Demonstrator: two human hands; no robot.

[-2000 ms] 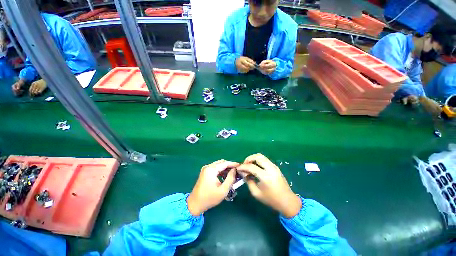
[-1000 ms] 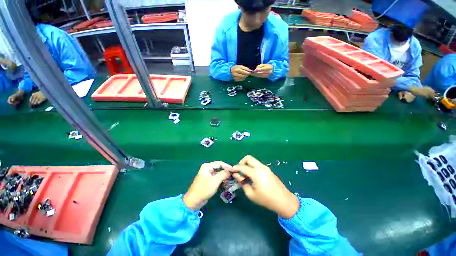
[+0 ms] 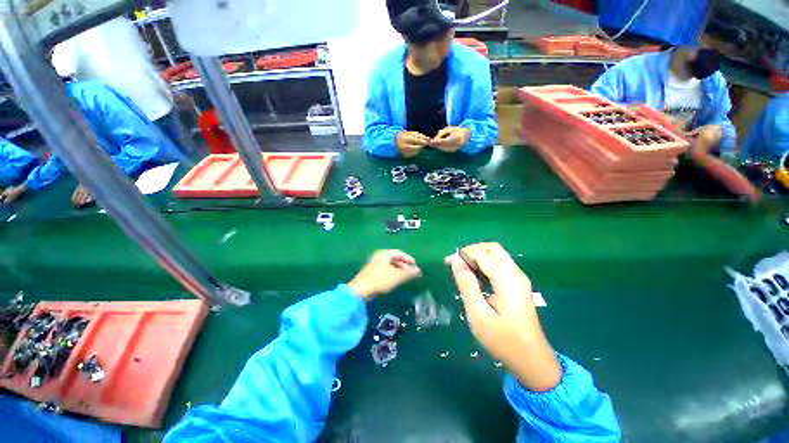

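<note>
My left hand (image 3: 386, 273) is over the near edge of the green belt with fingertips together; whether it holds anything cannot be seen. My right hand (image 3: 495, 298) is raised to its right, thumb and index finger pinched, with perhaps a tiny pale bit at the tips. Two small electronic modules (image 3: 385, 339) lie on the bench below my left hand. A blurred greyish item (image 3: 431, 311) is between the hands, too smeared to identify. A thin white ring (image 3: 336, 383) lies by my left sleeve. Tiny pale scraps (image 3: 473, 354) lie near my right hand.
The belt (image 3: 277, 238) carries modules (image 3: 403, 224). A pink parts tray (image 3: 130, 355) with heaped modules is at left beside a metal post (image 3: 130, 173). Stacked trays (image 3: 597, 156) stand far right. A clear plastic tray (image 3: 766, 298) is at the right edge. A person (image 3: 430, 95) works opposite.
My hands were together over a module and are now apart, the right one raised. Two modules now show on the bench. Modules on the belt have shifted right, some now hidden or out of sight.
</note>
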